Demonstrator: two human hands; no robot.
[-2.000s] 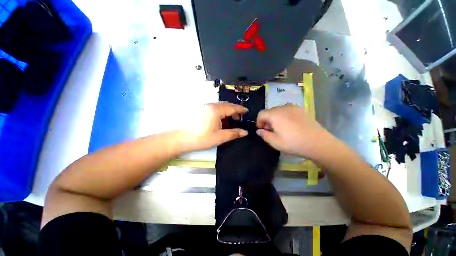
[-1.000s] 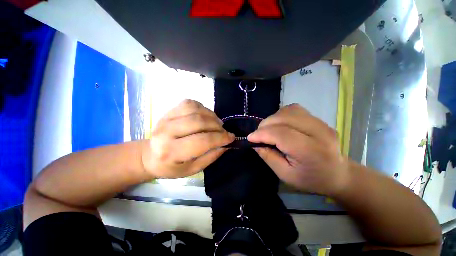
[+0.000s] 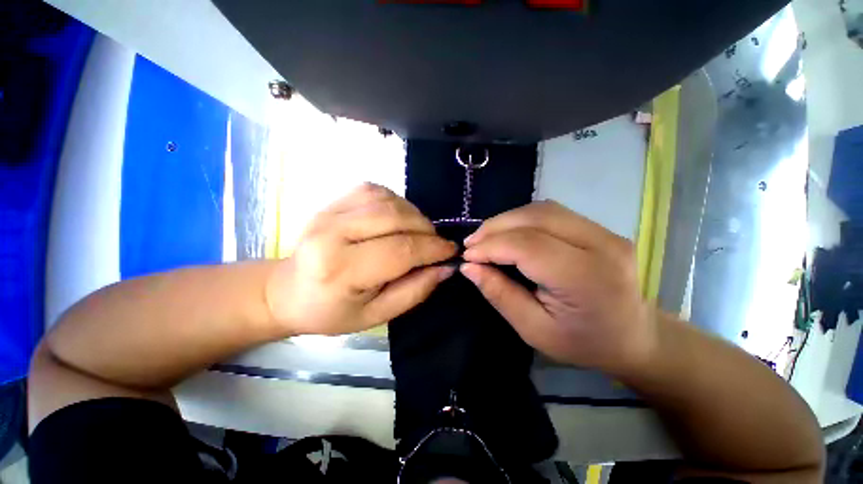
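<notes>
The black zipper panel point(image 3: 464, 331) lies lengthwise over the pale bed plate point(image 3: 591, 175) and hangs past the table's front edge. A silvery zipper line point(image 3: 467, 189) runs down from a small metal ring point(image 3: 471, 157) near the machine head. Below, opened zipper teeth spread into a loop point(image 3: 445, 433). My left hand point(image 3: 364, 260) and my right hand point(image 3: 558, 279) meet over the panel's middle, pinching its zipper part between thumbs and fingers. The fingertips nearly touch and hide the pinched spot. The dark grey machine head point(image 3: 473, 71) hides the needle.
Yellow tape point(image 3: 657, 189) runs along the plate's right side. A blue sheet point(image 3: 175, 170) lies at left, beside the blue crate point(image 3: 47, 189) at the edge. Small black tabs point(image 3: 837, 279) and part of a blue box point(image 3: 847, 165) show at far right.
The view has moved closer to the machine head. My hands first worked near the zipper, then pinched it slightly apart; now their fingertips are closer together, hiding the teeth between them.
</notes>
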